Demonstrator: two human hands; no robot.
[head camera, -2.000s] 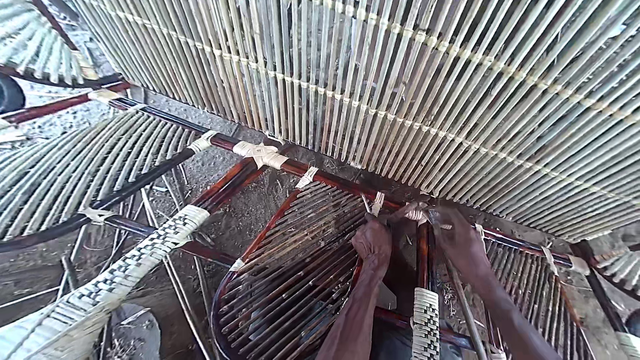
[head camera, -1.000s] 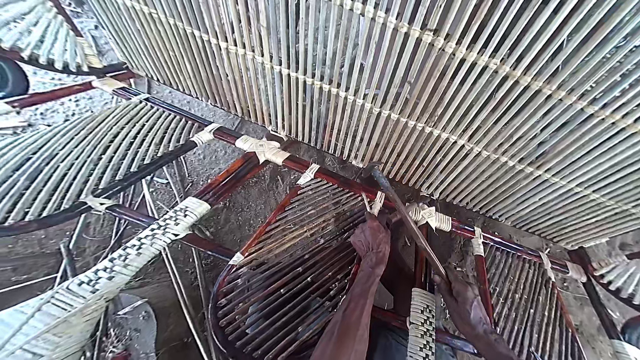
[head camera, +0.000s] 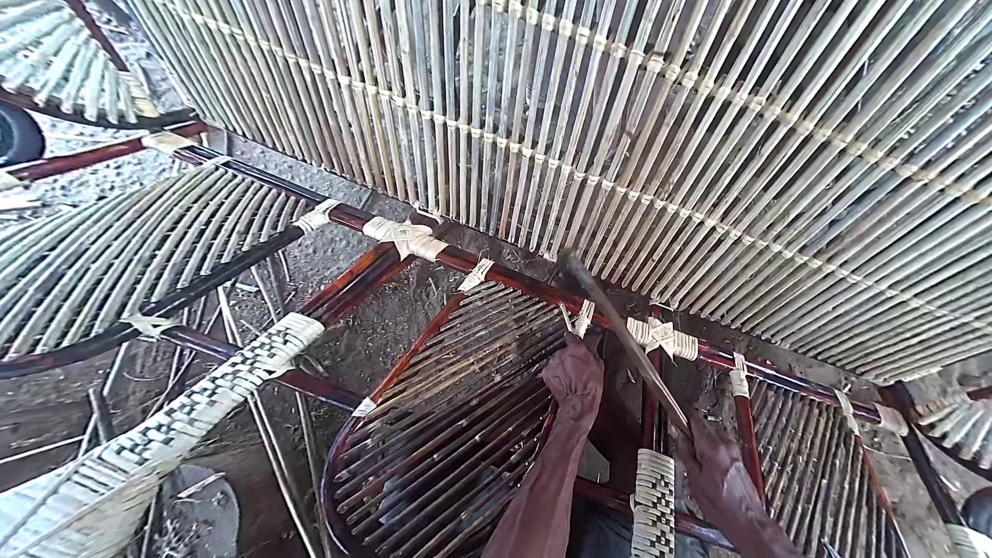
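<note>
My left hand (head camera: 575, 376) is closed at the end of a slatted oval panel (head camera: 449, 418), just below a pale strip binding (head camera: 583, 318) on the dark red frame rail (head camera: 535, 287). A thin pale piece (head camera: 566, 318) sticks up from its fingertips. My right hand (head camera: 711, 457) grips the lower end of a long, slim tool (head camera: 632, 349), blurred, which slants up and left across the rail; I cannot tell its kind. Its dark tip is over the rail near the binding. A star-shaped woven binding (head camera: 661, 338) wraps the rail right of the tool.
A large screen of pale slats (head camera: 542, 155) rises behind the rail. Woven wrapped bars stand at the left (head camera: 178, 411) and below my hands (head camera: 653, 504). More slatted panels lie at the left (head camera: 147, 248) and right (head camera: 814, 465). Loose sticks (head camera: 271, 442) lie on the ground.
Two seconds ago my right hand was at the star-shaped binding; it has moved down and away from it, and the tool now slants across the rail. My left hand has stayed near the pale strip binding.
</note>
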